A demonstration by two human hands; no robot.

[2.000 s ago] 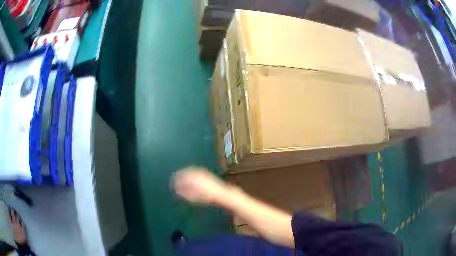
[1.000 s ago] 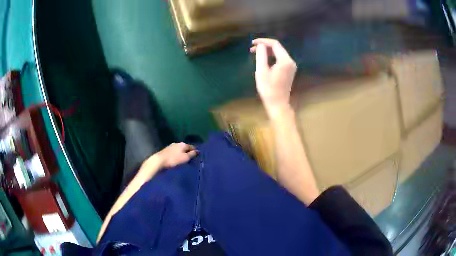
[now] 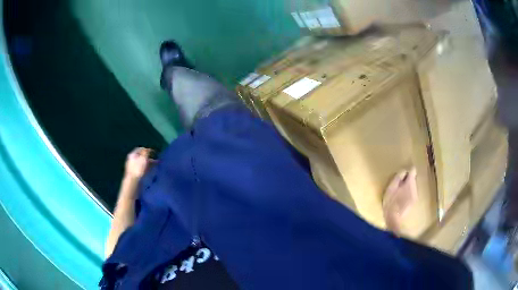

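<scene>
My left hand (image 3: 138, 162) hangs at the left side of my dark blue jacket, with its fingers curled. It is small, and no held object can be made out. My right hand (image 3: 400, 195) is blurred and curled in front of the side of a large brown carton (image 3: 369, 150). Whether it touches the carton cannot be told. The carton is closed and has a white label on its top. More brown cartons (image 3: 485, 141) stand beside it.
A teal bench edge (image 3: 54, 161) curves along the left. One shoe and grey trouser leg (image 3: 196, 93) show on the green floor (image 3: 130, 51). Another labelled carton (image 3: 386, 14) stands at the top right.
The view has swung along the cartons and floor. My right hand has gone from raised above the cartons to low on the right. My left hand has moved off the jacket front to its left side.
</scene>
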